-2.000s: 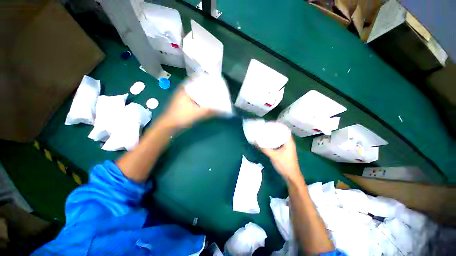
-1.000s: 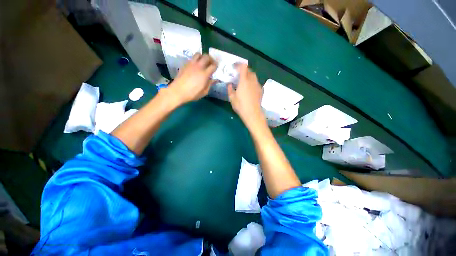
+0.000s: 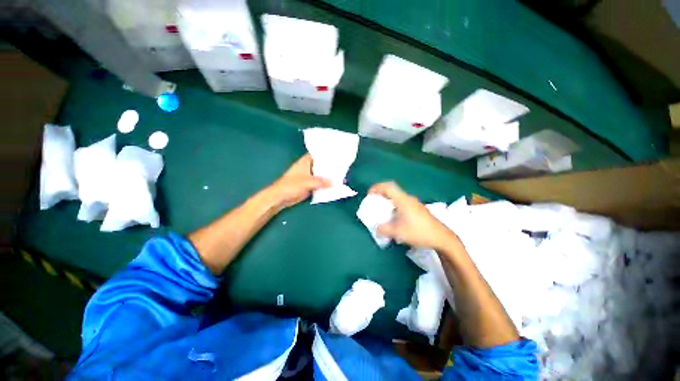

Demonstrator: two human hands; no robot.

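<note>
My left hand (image 3: 300, 183) grips a white wrapped item (image 3: 332, 160) by its left side, above the middle of the green bench. My right hand (image 3: 406, 216) is slightly blurred and holds a second white wrapped item (image 3: 375, 216) just to the right and lower. Behind them stands a row of white cartons with open flaps and small red marks, among them one carton (image 3: 302, 67) straight beyond my left hand and another (image 3: 403, 100) to its right. What is inside the wrapped items is hidden.
Several white bundles lie at left (image 3: 97, 178), near two white discs (image 3: 128, 120) and a blue cap (image 3: 168, 102) by the metal post (image 3: 112, 52). One bundle (image 3: 358, 306) lies near my body. A bulk carton (image 3: 596, 195) heaped with white bundles is at right.
My hands have come back from a carton in the row and now each hold a wrapped item. The single bundle that lay mid-bench is gone from its spot. The view has shifted.
</note>
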